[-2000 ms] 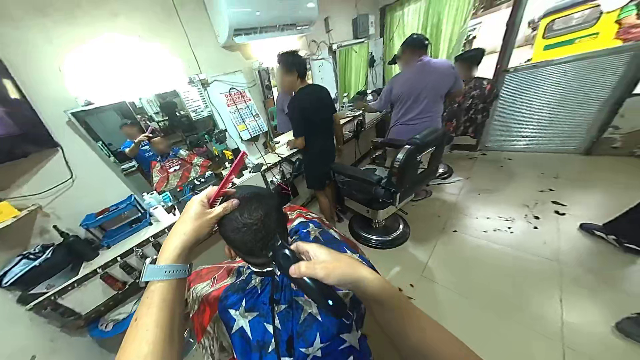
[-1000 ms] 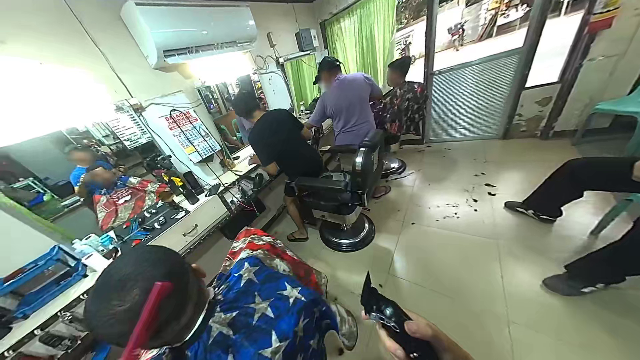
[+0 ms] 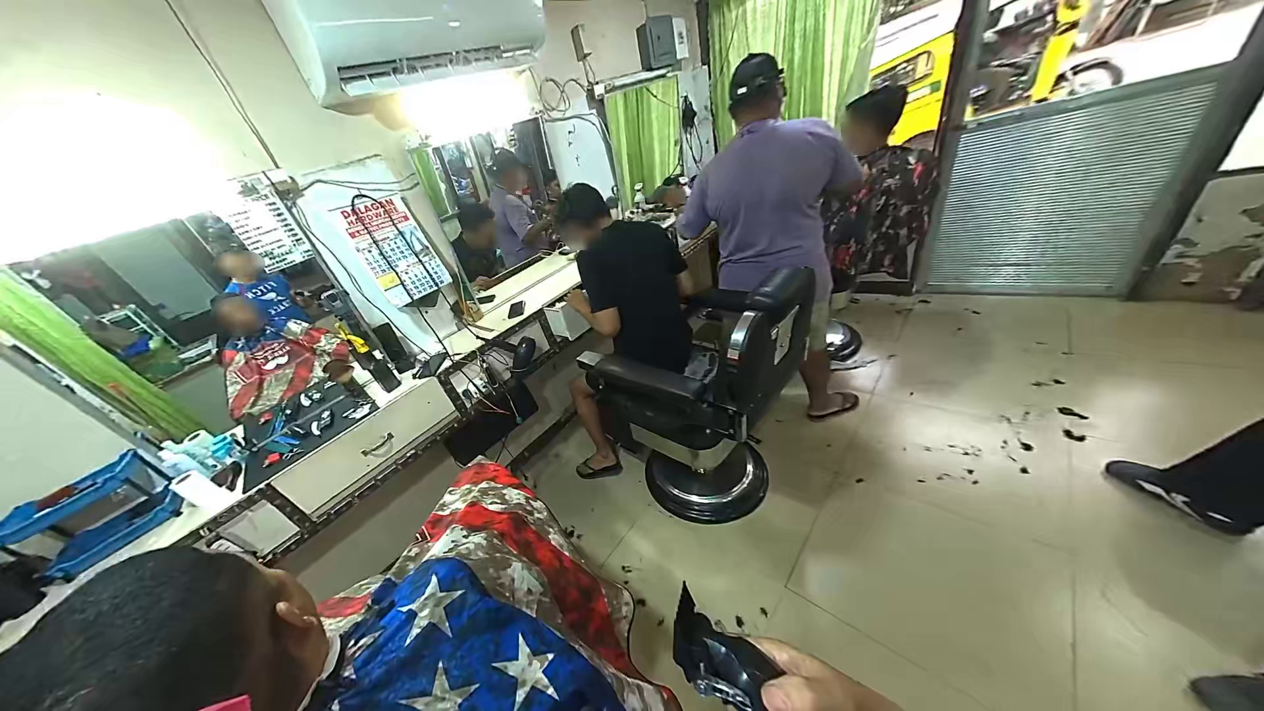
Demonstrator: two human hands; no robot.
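Black hair clippers are gripped in my right hand at the bottom centre, over the floor to the right of the seated client. The client's head of short dark hair fills the lower left corner. A star-and-stripe barber cape covers the client's body, with a white neck strip at the collar. Only the end of a red comb shows against the head at the bottom edge. My left hand is out of the frame.
A black barber chair stands ahead, with a person in black seated there. Beyond, a person in purple stands by another caped client. A counter with a drawer runs along the left. Someone's shoe is at right.
Two seconds ago both hands were at the client's head, with comb and clippers. The clippers have since moved away to the right. The left hand has left view. The person in black has gone from standing to sitting.
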